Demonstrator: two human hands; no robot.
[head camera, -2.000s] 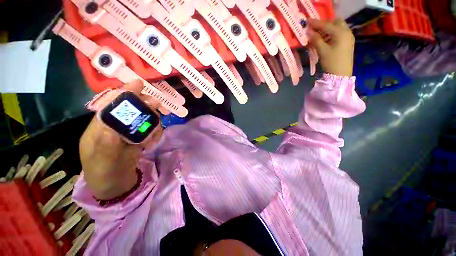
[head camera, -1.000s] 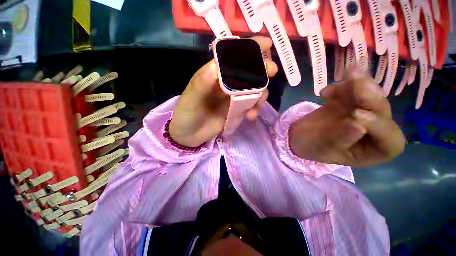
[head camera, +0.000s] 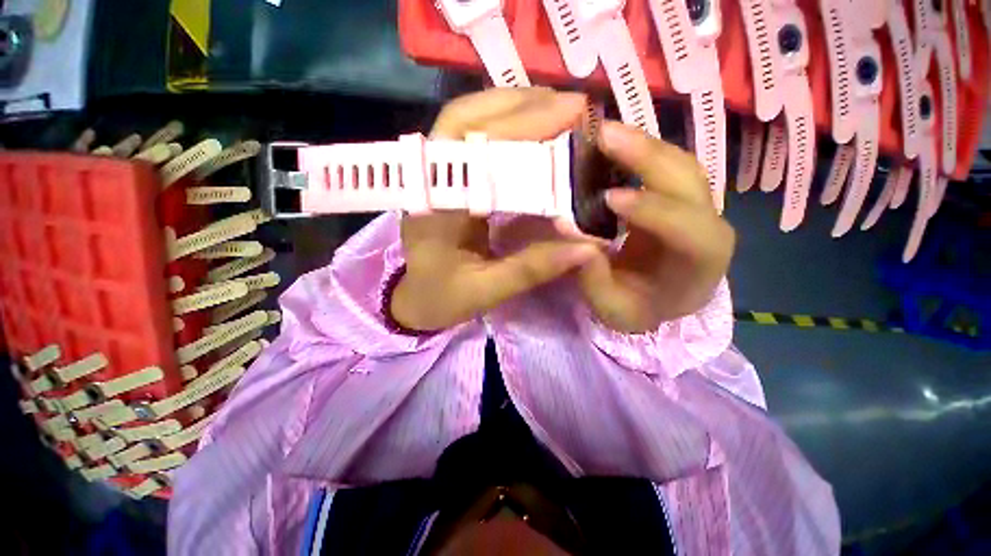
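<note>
A pink smartwatch (head camera: 522, 174) is held up in front of my chest. Its pink band points left and ends in a silvery buckle (head camera: 285, 180). The dark screen is turned edge-on to the right, partly hidden by fingers. My left hand (head camera: 462, 255) grips the watch case from below and behind the band. My right hand (head camera: 663, 234) closes on the case from the right, its fingers over the screen side.
A red tray (head camera: 435, 33) of face-down pink watches lies at the front right, straps hanging over its edge. A red tray (head camera: 87, 255) with beige-strap watches is at the left. A grey and white object (head camera: 49, 54) is at the top left.
The watch has turned from screen-up to edge-on, with its buckled band now pointing left. My right hand has moved left from beside the tray onto the watch. The lit screen from earlier now looks dark.
</note>
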